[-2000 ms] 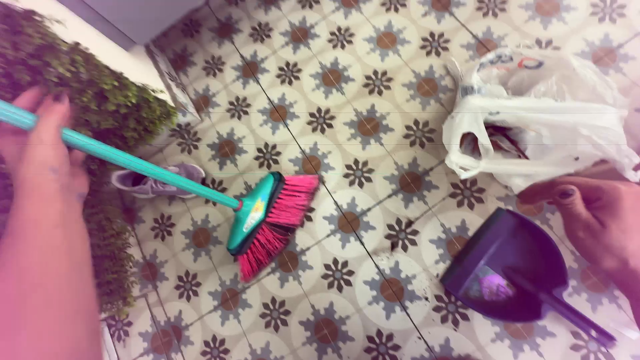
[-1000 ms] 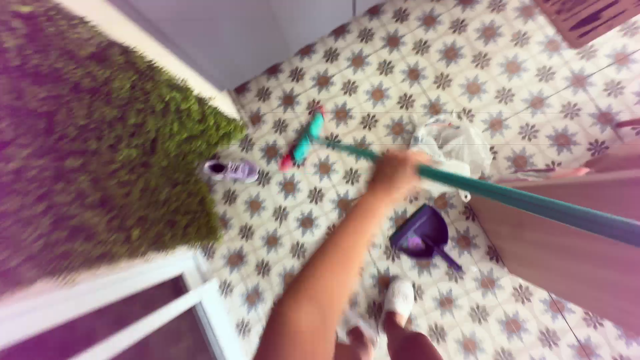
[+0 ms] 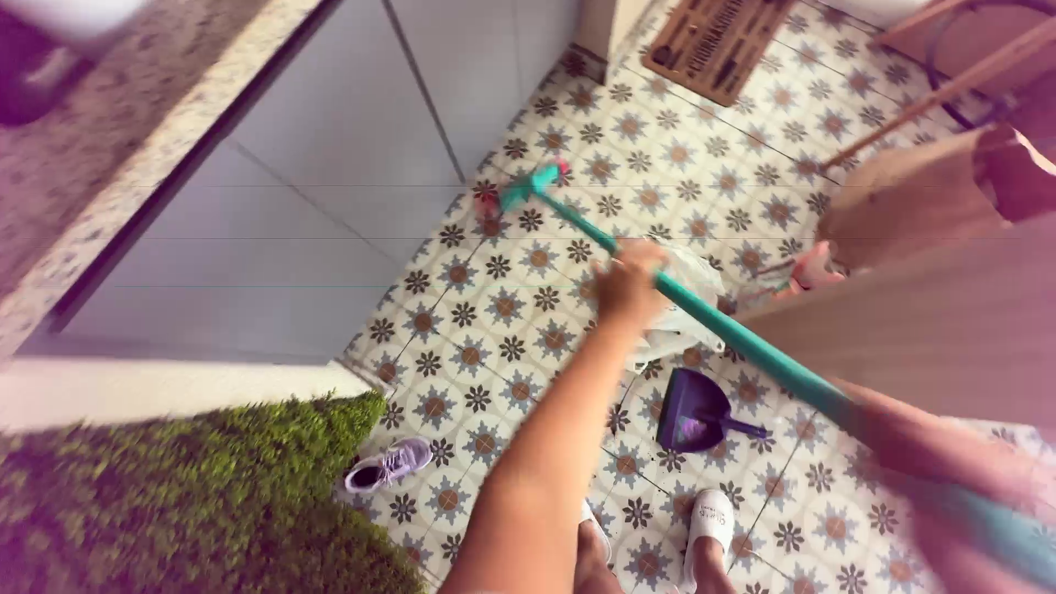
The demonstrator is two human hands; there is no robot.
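My left hand [image 3: 631,280] is closed around the teal handle of a broom [image 3: 730,334], partway down it. At the lower right my right hand [image 3: 932,462], blurred, grips the same handle near its upper end. The broom's teal head with pink bristles [image 3: 528,188] rests at the floor beside the base of grey cabinet doors. A white plastic bag [image 3: 689,289] lies beneath the handle, partly hidden by it and my left hand. Just below the bag, a dark purple dustpan [image 3: 693,412] lies on the patterned tiles.
A lavender sneaker [image 3: 389,466] lies beside a green hedge-like panel [image 3: 206,495]. Grey cabinets [image 3: 313,173] under a stone countertop [image 3: 165,140] border the left. A brown doormat [image 3: 718,41] is at the top. A brown paper bag [image 3: 899,198] and a wooden leg [image 3: 932,99] stand right.
My right hand, near the dustpan two seconds ago, now holds the broom handle. The broom head has moved from near the sneaker to the cabinet base. The view has shifted widely.
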